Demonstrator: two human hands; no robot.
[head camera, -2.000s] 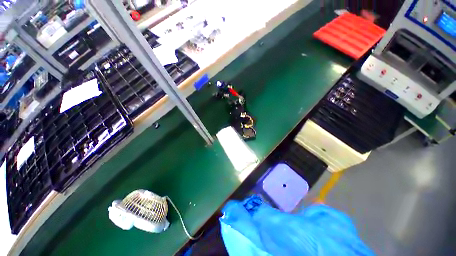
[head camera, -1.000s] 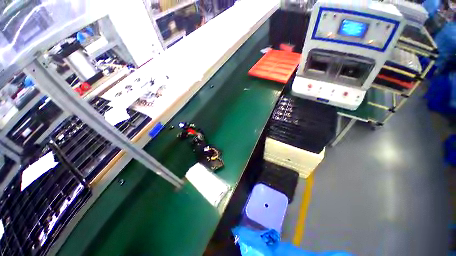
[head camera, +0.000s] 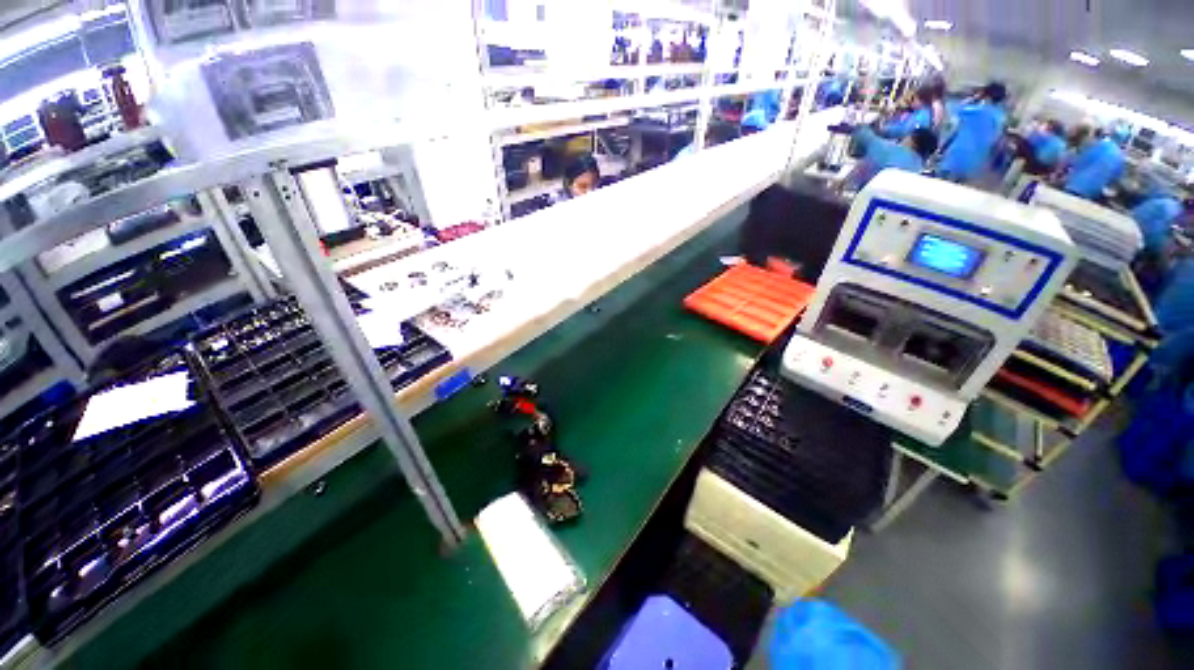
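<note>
Neither of my hands shows. A small piece of blue smock (head camera: 833, 639) shows at the bottom edge, right of centre. Nearest in front of me, a white wrapped pack (head camera: 529, 560) lies on the green bench top (head camera: 416, 576) near its front edge. A black bundle (head camera: 540, 458) with a red part and tan loops lies just behind the pack, right of the metal post's foot. A small blue piece (head camera: 453, 384) lies by the shelf edge.
Metal post (head camera: 343, 340) slants up from the bench. Black trays (head camera: 138, 491) with paper stand left, beside the white shelf (head camera: 615, 242). Red tray (head camera: 749, 301), white-grey machine (head camera: 904, 343), cream box (head camera: 759, 534) and purple stool (head camera: 668, 639) are right. People (head camera: 972, 138) in blue are beyond.
The view has swung up and right. The fan has left the picture, the blue smock shows less, and the far hall with people has come into view. The pack and bundle lie as before.
</note>
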